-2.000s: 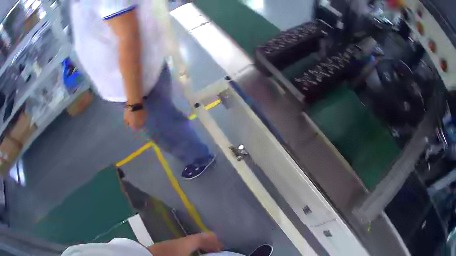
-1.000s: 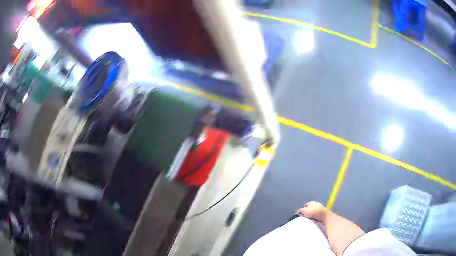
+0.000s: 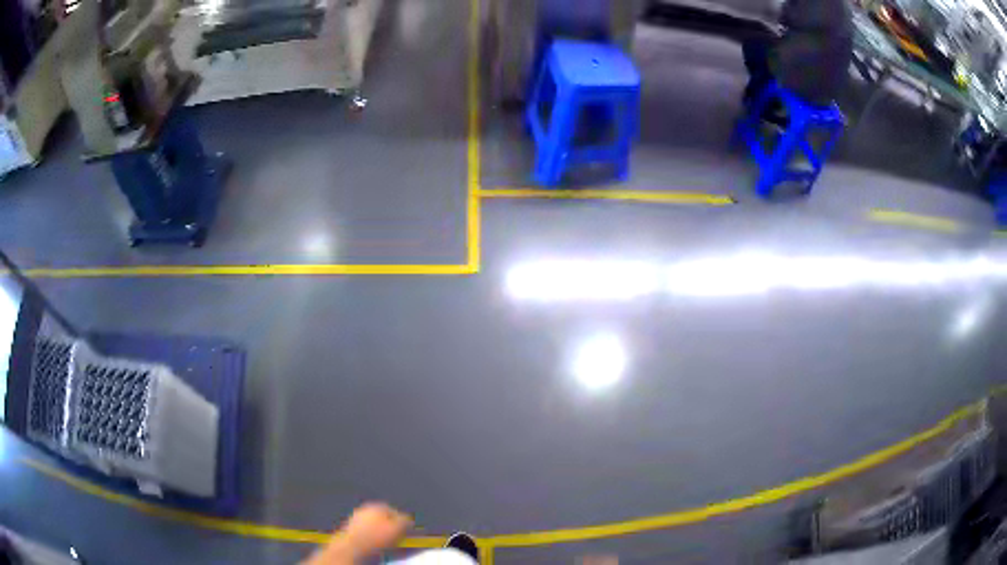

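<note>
My left hand (image 3: 373,528) is low at the bottom edge, left of centre, small and blurred. No object shows in it, but its fingers cannot be made out. A small skin-coloured patch at the bottom edge, right of centre, may be my right hand (image 3: 597,561); it is almost wholly cut off. Neither hand touches a bench or tray. Nearest at the left, a stack of pale trays or crates (image 3: 182,441) with patterned, pocketed sides sits on a dark blue base (image 3: 230,425).
Grey floor with yellow lines (image 3: 276,269) lies ahead. Blue stools (image 3: 596,66) stand at the back, and a seated person (image 3: 815,50) is on one at the right. A dark blue machine foot (image 3: 171,193) is upper left. Grey stacked items (image 3: 905,497) are lower right.
The view has swung away from the machine line to the open floor. The pale stack has shifted from lower right to lower left. A hand remains low in view.
</note>
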